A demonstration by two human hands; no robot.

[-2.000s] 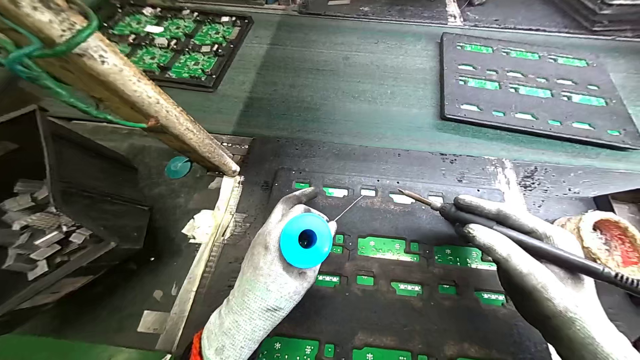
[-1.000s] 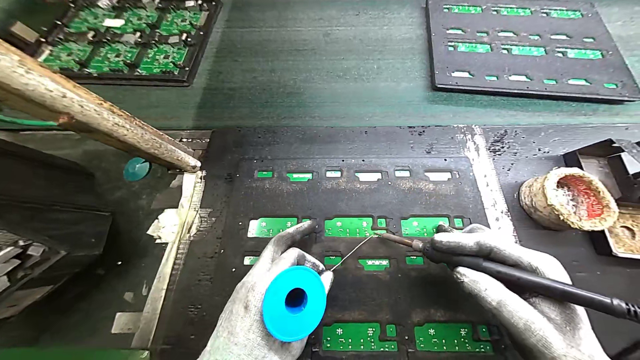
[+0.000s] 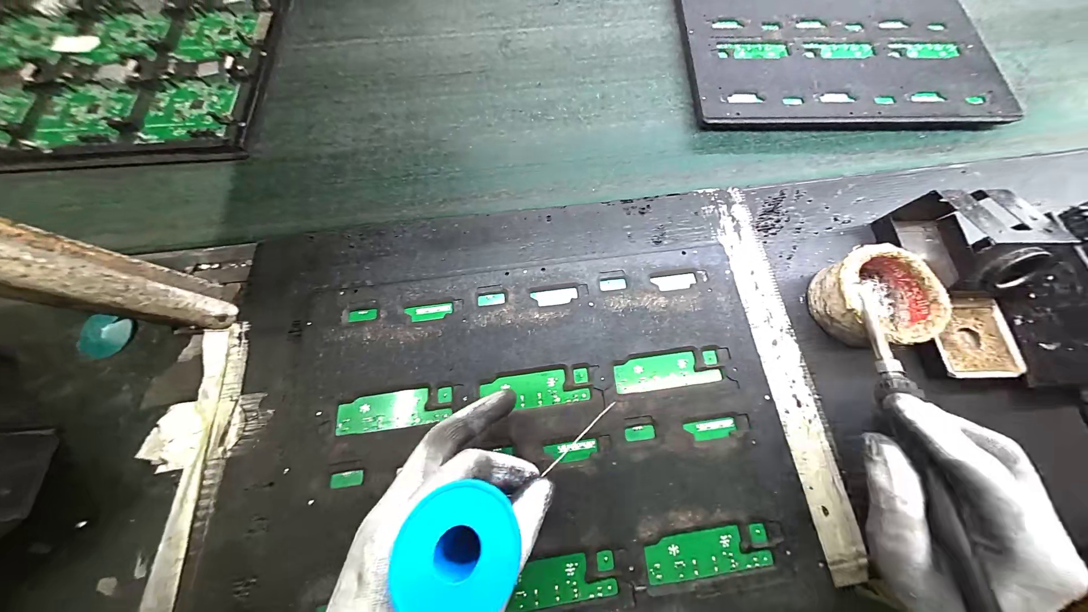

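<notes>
My left hand [image 3: 425, 484], in a stained grey glove, holds a blue spool of solder wire [image 3: 456, 548] low in the view. A thin end of solder wire [image 3: 578, 439] sticks out from its fingers over a black pallet [image 3: 544, 340] with green circuit boards set in its cutouts. One index finger lies at the edge of a green circuit board [image 3: 540, 387]. At the right, my gloved right hand [image 3: 960, 493] grips a soldering iron [image 3: 888, 365], its tip inside a crusted round pot [image 3: 829, 297] with red and whitish matter in it.
A second black pallet [image 3: 858, 113] with boards lies at the back right. A tray of populated circuit boards [image 3: 127, 157] stands at the back left. A worn rod [image 3: 110, 272] juts in from the left. Beside the pot are a black metal holder [image 3: 935, 221] and a small square tin [image 3: 982, 340].
My right hand has moved the soldering iron right, from the boards and the wire end into the pot. My left hand still holds the spool. The view has shifted.
</notes>
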